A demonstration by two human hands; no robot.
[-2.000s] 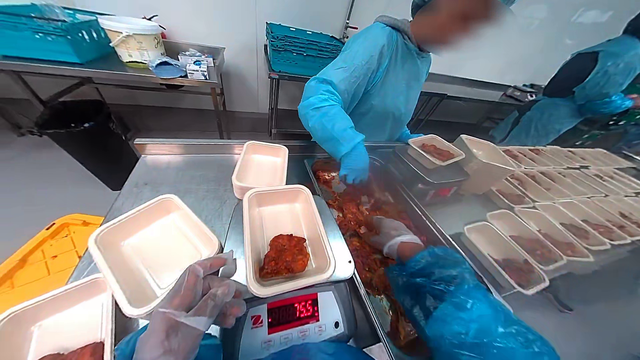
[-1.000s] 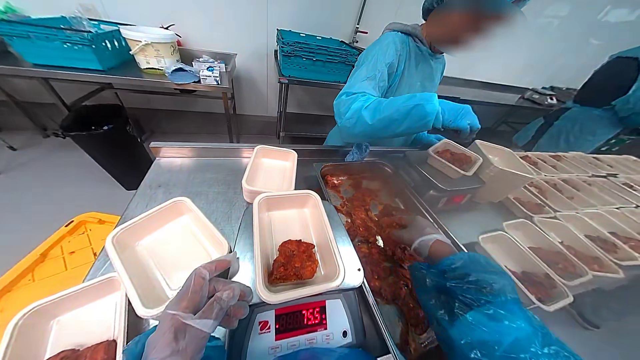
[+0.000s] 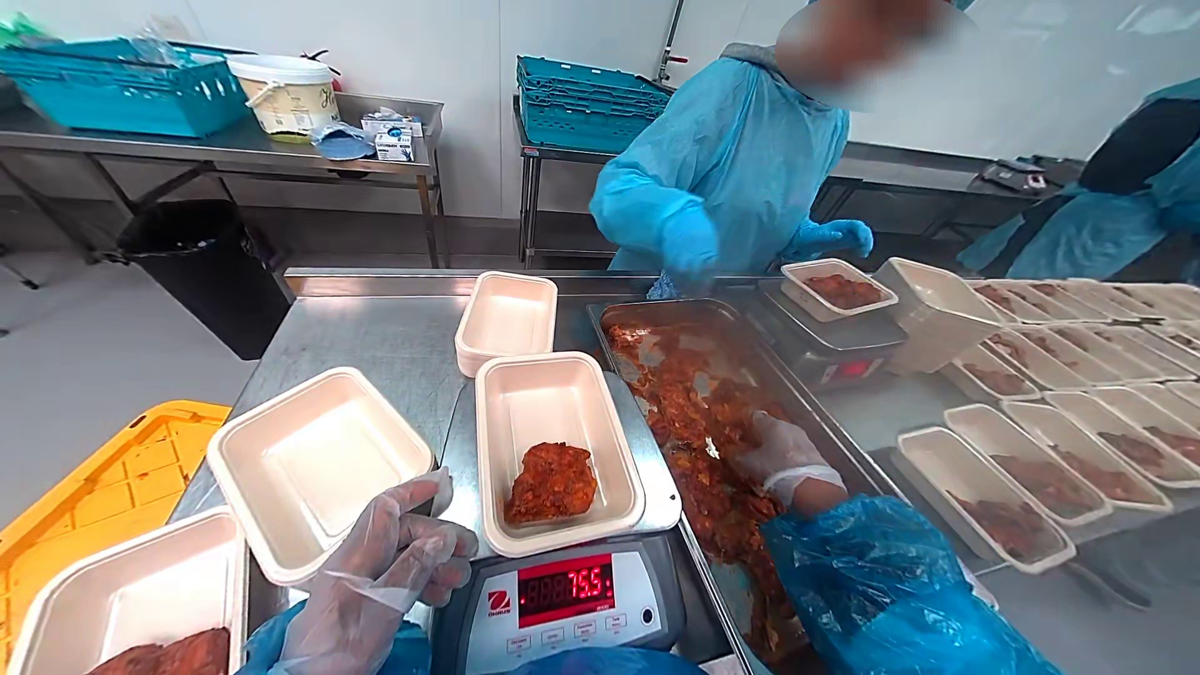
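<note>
My left hand [image 3: 389, 553], in a clear glove, rests beside the Ohaus digital scale [image 3: 562, 600], close to an empty pulp tray [image 3: 319, 469]; its fingers are loosely curled with nothing seen in them. On the scale sits a rectangular tray [image 3: 539, 403] with one piece of red marinated meat [image 3: 551, 482]. My right hand [image 3: 787, 455], gloved, reaches into the long steel pan [image 3: 750, 347] of marinated meat [image 3: 694, 441]; its fingertips are partly hidden, so its hold cannot be told. A stack of trays [image 3: 506, 314] stands behind the scale. Another tray [image 3: 141, 581] with meat is at lower left.
A co-worker in a blue gown [image 3: 741, 159] stands across the table, by a second scale [image 3: 834, 337] bearing a filled tray [image 3: 837, 289]. Rows of filled trays [image 3: 984, 497] line the right. A yellow crate [image 3: 112, 469] and a black bin [image 3: 202, 262] stand at left.
The co-worker's hand has moved back from the second scale toward the far end of the pan. My left hand stays by the scale and my right hand stays in the pan.
</note>
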